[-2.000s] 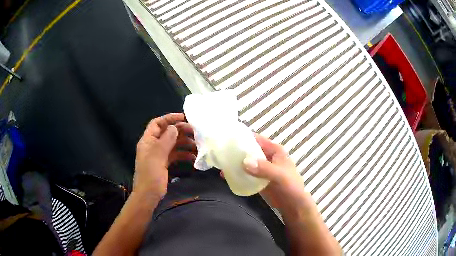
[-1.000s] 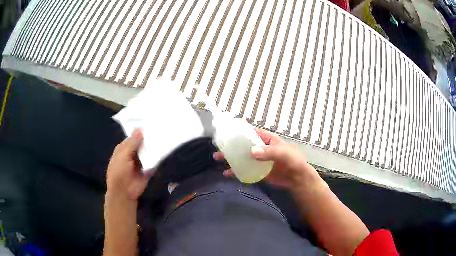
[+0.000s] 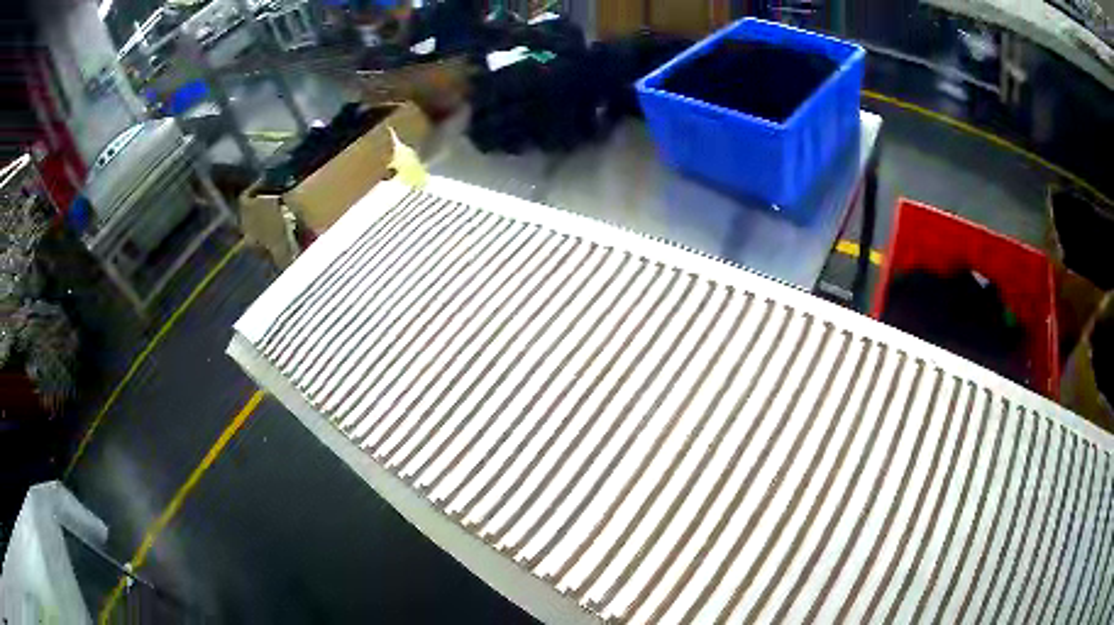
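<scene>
The long white panel (image 3: 422, 494) runs from the upper left to the lower right of the view. Many parallel narrow brown strips (image 3: 611, 403) lie across it, with small stepped ends at the near edge. A small pale yellow thing (image 3: 407, 165) stands at the panel's far left corner; I cannot tell what it is. My left hand and my right hand are both out of the picture. The bottle and the white wipe do not show.
Behind the panel is a metal table (image 3: 721, 238) with a blue bin (image 3: 782, 153). A red bin (image 3: 1038, 299) with dark items is at the right. A cardboard box (image 3: 342, 177) with dark items stands at the far left end. Yellow lines (image 3: 202, 482) mark the dark floor.
The view has swung up and away from my body to show the panel's far end and the surroundings. Both hands, the bottle and the wipe have left the picture.
</scene>
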